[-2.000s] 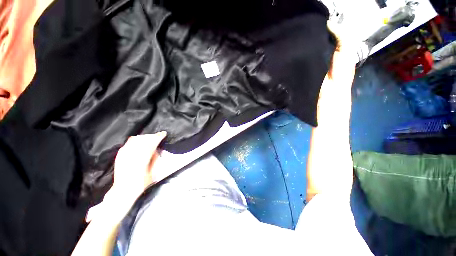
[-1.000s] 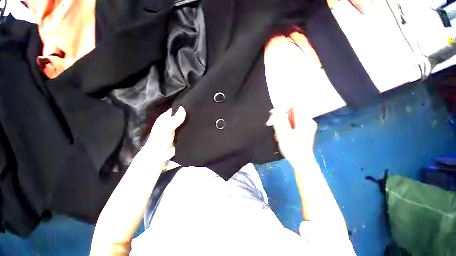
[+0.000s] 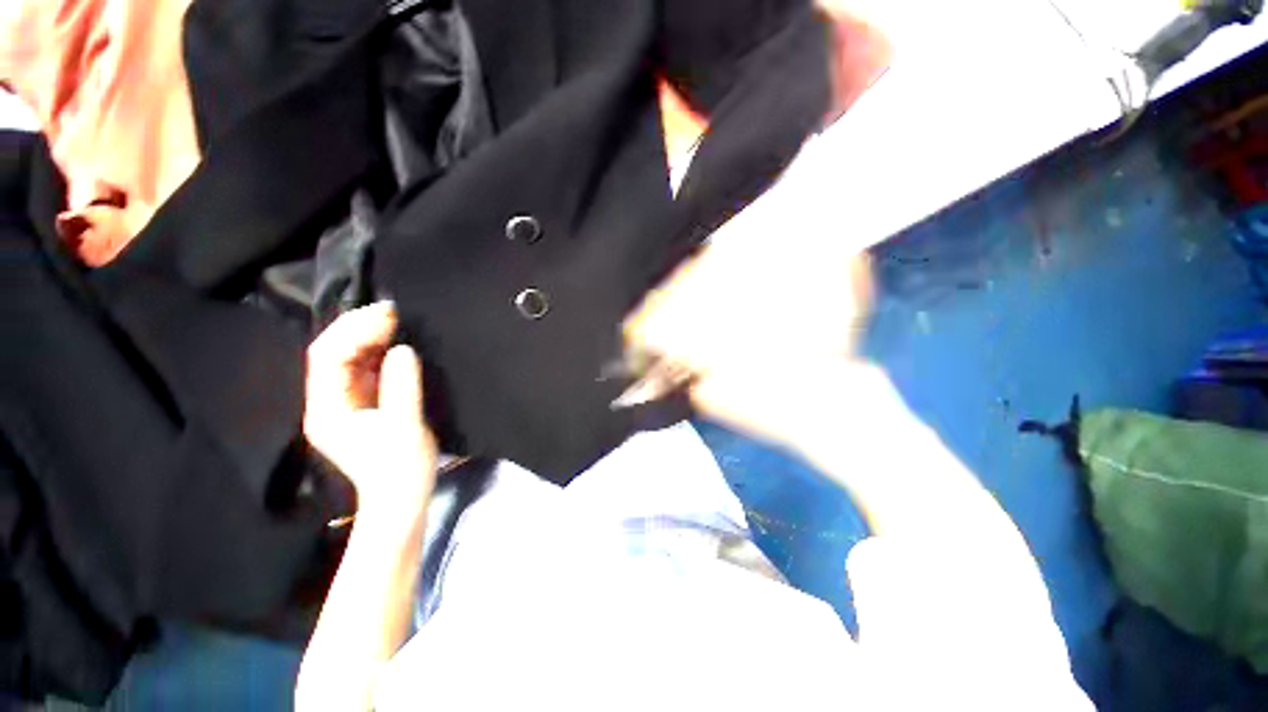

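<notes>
A black jacket [image 3: 480, 362] lies in front of me, its pointed front hem hanging over the table edge. Two dark buttons with silver rims [image 3: 531, 302] show on the front. Shiny lining [image 3: 430, 91] shows at its opening. My left hand [image 3: 369, 403] is at the front edge, thumb and fingers pinching the cloth. My right hand [image 3: 758, 341] is blurred over the right side of the jacket front. It holds thread snips [image 3: 651, 385], whose short pale blades point left over the cloth near the hem.
More black garments [image 3: 84, 459] lie at the left, with orange cloth [image 3: 118, 104] behind. A dark grey tool [image 3: 1182, 45] with a cord lies at the table's right edge. A green sack [image 3: 1182, 522] is on the blue floor [image 3: 973, 362] at the right.
The jacket front has been turned outer side up, and its buttons now show. Since a second ago, my left hand and the jacket have shifted left in view. My right hand has moved inward over the cloth.
</notes>
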